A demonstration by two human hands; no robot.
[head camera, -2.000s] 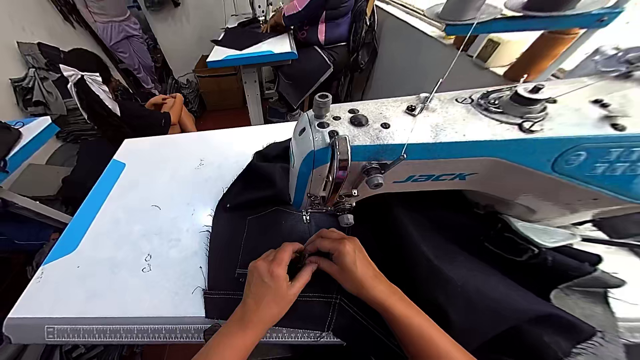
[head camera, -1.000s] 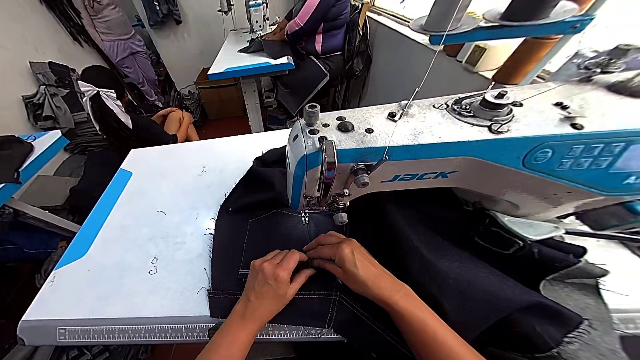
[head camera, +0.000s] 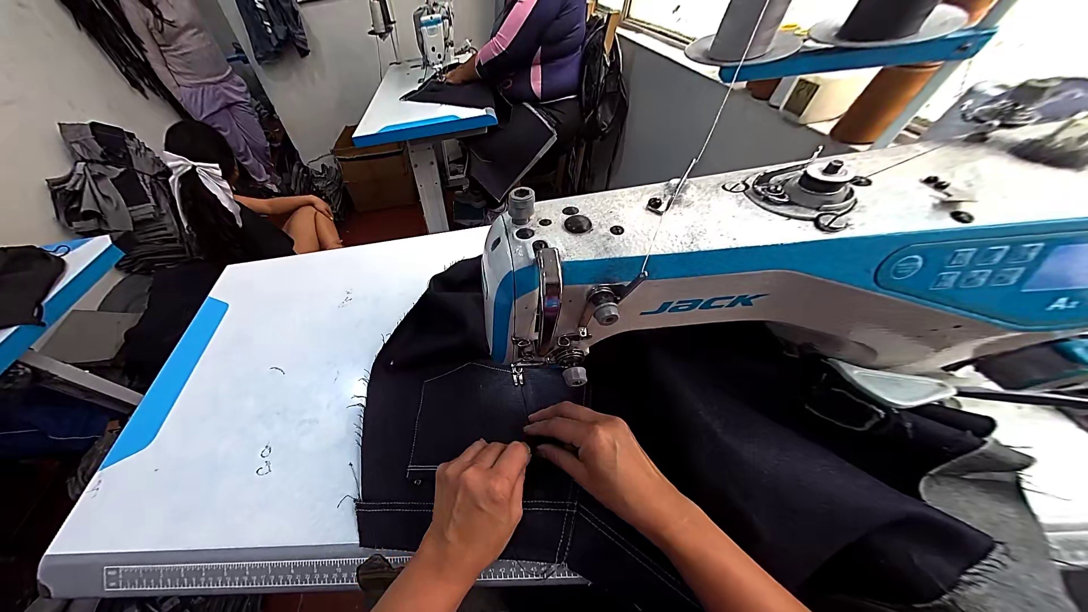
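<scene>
Dark denim cloth (head camera: pixel 722 450) with pale topstitching lies under the head of a Jack sewing machine (head camera: pixel 790 280). A stitched pocket patch (head camera: pixel 467 408) shows on it, its upper edge at the presser foot (head camera: pixel 518 374). My left hand (head camera: pixel 480 501) rests on the pocket's lower part, its fingertips curled together at the cloth. Close beside it, my right hand (head camera: pixel 603 459) has thumb and forefinger near the same spot. Both hands seem to pinch the denim just in front of the foot; the fingertips partly hide what they grip.
The white sewing table (head camera: pixel 289 374) has a ruler strip (head camera: pixel 229 576) along its front edge and loose thread bits. Thread cones (head camera: pixel 748 30) stand on a blue rack. A person (head camera: pixel 544 51) works at another machine; another person (head camera: pixel 229 187) sits at the left.
Both hands stay close together on the cloth, with little plain movement. The view has shifted slightly.
</scene>
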